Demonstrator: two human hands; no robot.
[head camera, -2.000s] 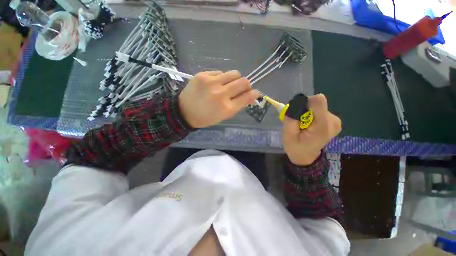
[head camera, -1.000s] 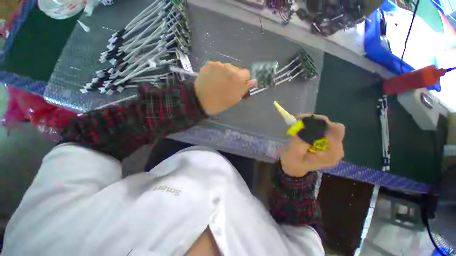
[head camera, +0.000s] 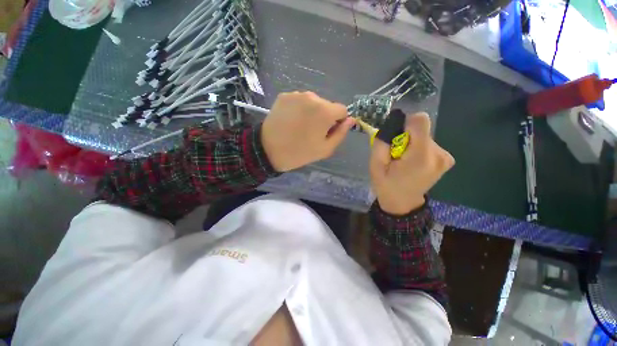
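My left hand (head camera: pixel 304 131) grips a white cable (head camera: pixel 252 107) whose end sticks out to the left of the fist. A green circuit board (head camera: pixel 371 108) shows just beyond its fingertips. My right hand (head camera: pixel 408 164) holds the yellow-and-black glue bottle (head camera: pixel 399 143). The bottle's pale nozzle points left, with its tip at my left fingertips and the board's near edge. The exact contact point is too small to tell. A small group of boards with white cables (head camera: pixel 421 76) lies behind the held board.
A fan of cabled boards (head camera: pixel 196 61) lies on the wrapped grey sheet at left. A red bottle (head camera: pixel 567 96) lies at right, above a thin bundle of leads (head camera: pixel 530 169) on the green mat (head camera: pixel 484 135). A blue bin (head camera: pixel 515 42) stands at the back right.
The glue bottle has moved left and up until its nozzle meets the board near my left fingertips. The held board has turned and shifted slightly right. The view has shifted a little.
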